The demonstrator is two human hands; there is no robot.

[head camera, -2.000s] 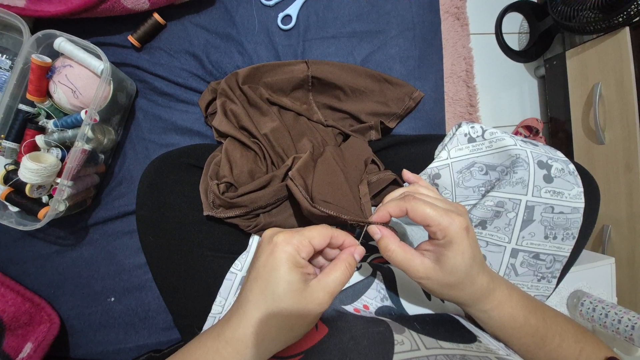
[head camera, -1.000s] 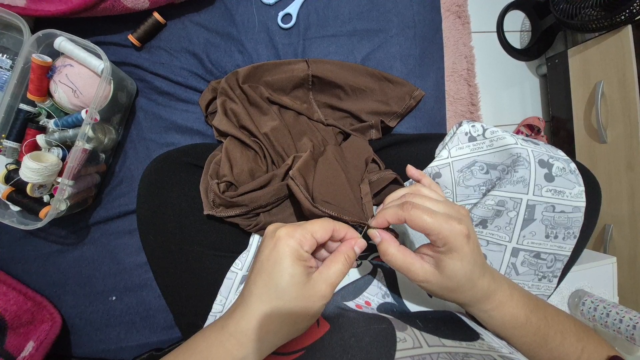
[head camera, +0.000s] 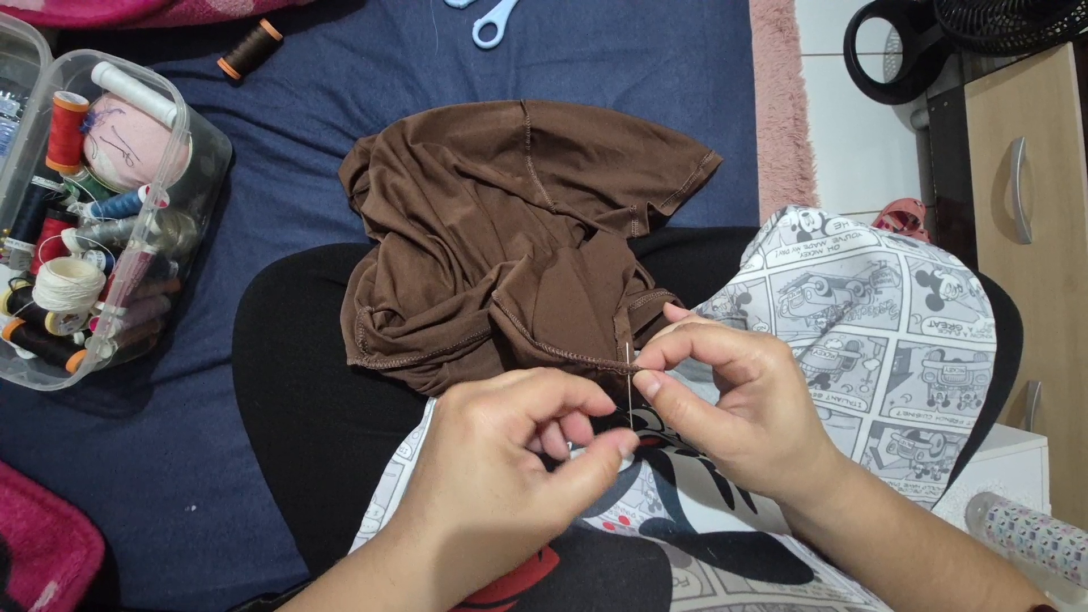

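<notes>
A brown knit garment [head camera: 476,212] with stitched seams lies bunched across the lap. My right hand [head camera: 731,399] pinches the end of its seamed edge between thumb and forefinger. A thin sewing needle [head camera: 630,391] stands roughly upright in the view, crossing that edge just beside the right fingertips. My left hand [head camera: 527,450] is just left of the needle, its thumb by the needle's lower end and its forefinger raised apart from the thumb. Whether the left thumb touches the needle cannot be told. Any thread on the needle is too fine to make out.
A clear plastic box [head camera: 204,170] of thread spools and a pink pincushion [head camera: 127,144] stands at the left on dark blue fabric. A dark thread spool [head camera: 249,49] and light blue scissors [head camera: 495,24] lie at the top. At the right are a wooden drawer unit [head camera: 986,280] and a black fan [head camera: 1003,21].
The left forefinger and thumb, close together at the seam one second ago, are now apart. The needle now shows plainly across the edge. The right hand keeps its pinch on the garment.
</notes>
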